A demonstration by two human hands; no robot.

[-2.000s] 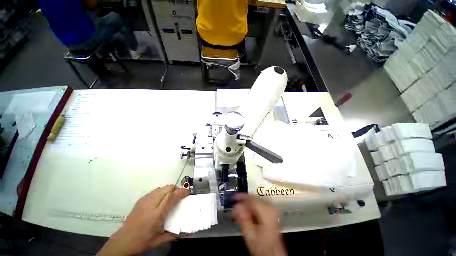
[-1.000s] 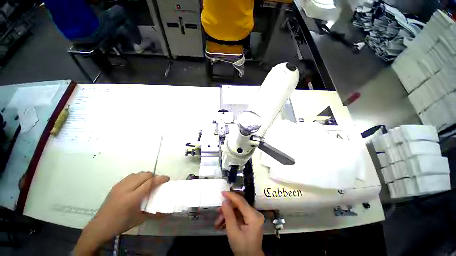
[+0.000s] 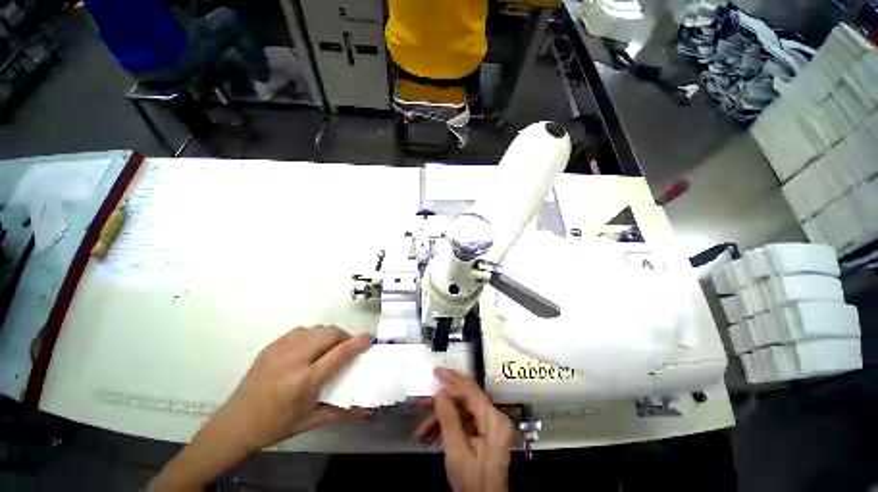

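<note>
My left hand (image 3: 306, 384) holds a fanned set of overlapping white pieces (image 3: 380, 373) at the front of the sewing machine. My right hand (image 3: 467, 428) pinches the right end of the white pieces with thumb and finger, just in front of the presser foot area (image 3: 443, 334). A white piece reaches under or beside the dark foot; the exact contact is hidden. The sewing machine (image 3: 520, 183) has a white slanting arm, a round silver top knob (image 3: 471, 235) and a black lever (image 3: 525, 293). A loose white heap (image 3: 597, 298) lies over the machine body.
A large tied bundle (image 3: 794, 312) with a black tie stands on the metal table at right, below more white stacks (image 3: 818, 125). A yellow-handled tool (image 3: 110, 231) lies far left. A red-handled item (image 3: 674, 191) lies beyond the table's right edge. Two seated people are ahead.
Since one second ago, my left hand has moved right with the white pieces, towards the foot. Earlier, my right hand was blurred and apart from the pieces; it now pinches their right end.
</note>
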